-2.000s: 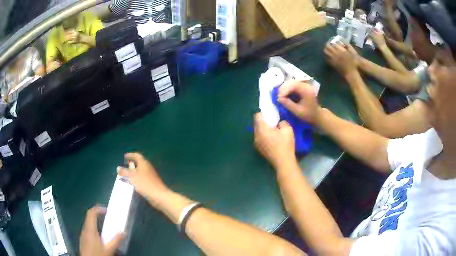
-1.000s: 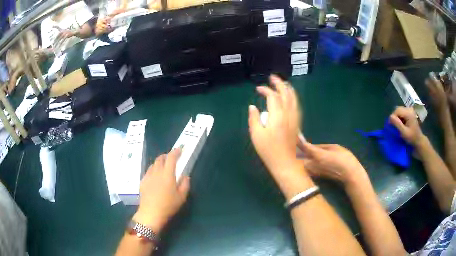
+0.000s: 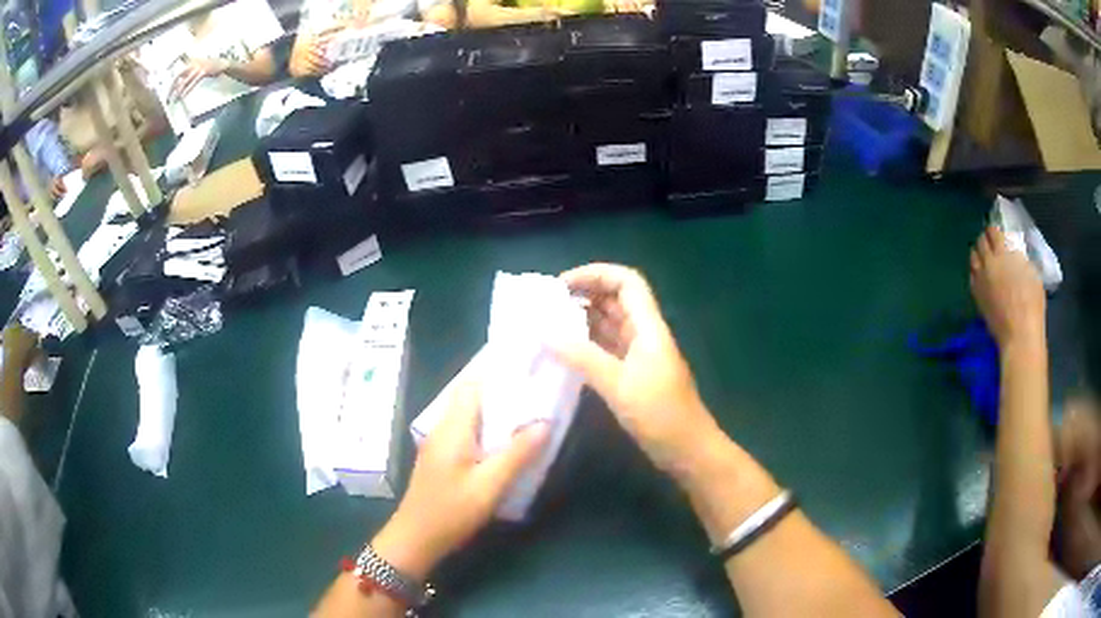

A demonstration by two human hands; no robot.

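Note:
My left hand [image 3: 461, 465], wearing a metal watch, holds a white sleeve [image 3: 522, 362] above the table, with its thumb across the lower part. A stiff white edge, apparently a retail box, shows beneath it at the left. My right hand [image 3: 646, 380], wearing a light band, has its thumb and fingers on the sleeve's upper right edge. Whether a device is inside is hidden. A white retail box [image 3: 377, 398] lies left of my hands, beside another thin white sleeve [image 3: 324, 404]. A wrapped white bundle [image 3: 153, 410] lies farther left.
Black boxes [image 3: 519, 133] with white labels form a wall behind the work. A blue cloth [image 3: 972, 356] lies at right, beside a neighbour's arm. That neighbour's hand [image 3: 1008, 284] touches a white item. A blue bin [image 3: 869, 130] stands beyond the stack.
The view has shifted right-to-left across the table. My right hand has left the neighbour's hand and joined my left at the white sleeve. My left hand has lifted from the table.

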